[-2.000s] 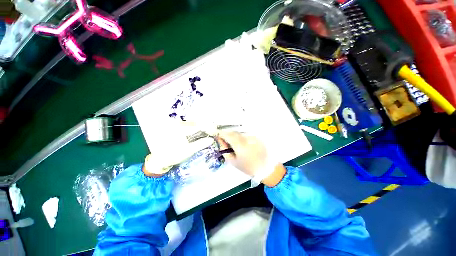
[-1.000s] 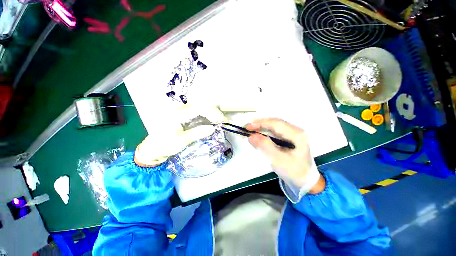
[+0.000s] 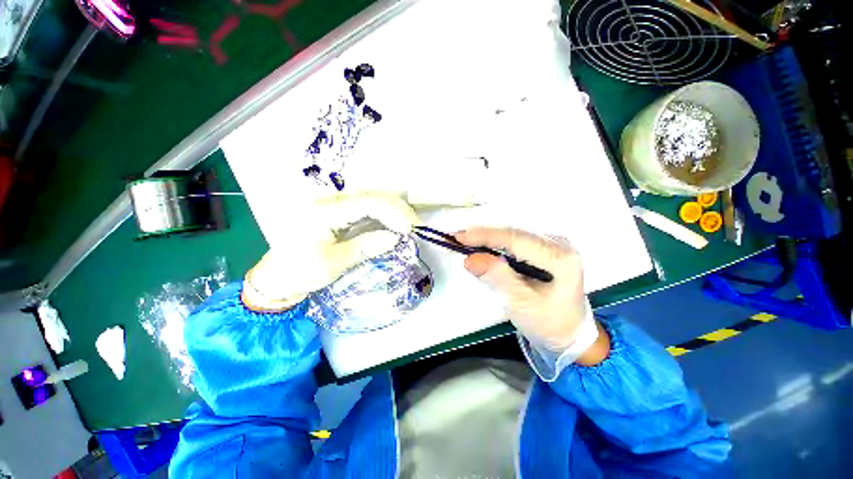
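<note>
My right hand [image 3: 538, 281], in a thin whitish glove, holds slim black tweezers [image 3: 482, 254] pointing left. Their tips meet the fingertips of my left hand [image 3: 323, 248], which wears a cream glove. The left fingers are curled together; any small part between them is too small to make out. A clear plastic bag of parts [image 3: 369, 295] lies just below the left hand on the white sheet [image 3: 552, 206]. A cluster of wired black parts [image 3: 339, 131] lies on the far side of the sheet.
Solder spool [image 3: 161, 206] at left, with another clear bag [image 3: 168, 318] below it. At right are a cream cup with silvery filling [image 3: 636, 150], orange round pieces [image 3: 711, 222], a white strip [image 3: 670, 227] and a black fan guard [image 3: 645, 39]. A pink-lit item [image 3: 110, 14] is at upper left.
The view has shifted closer and rightward. My right hand moved back from the left hand, and its tweezers now point left to the left fingertips. The last second shows little change.
</note>
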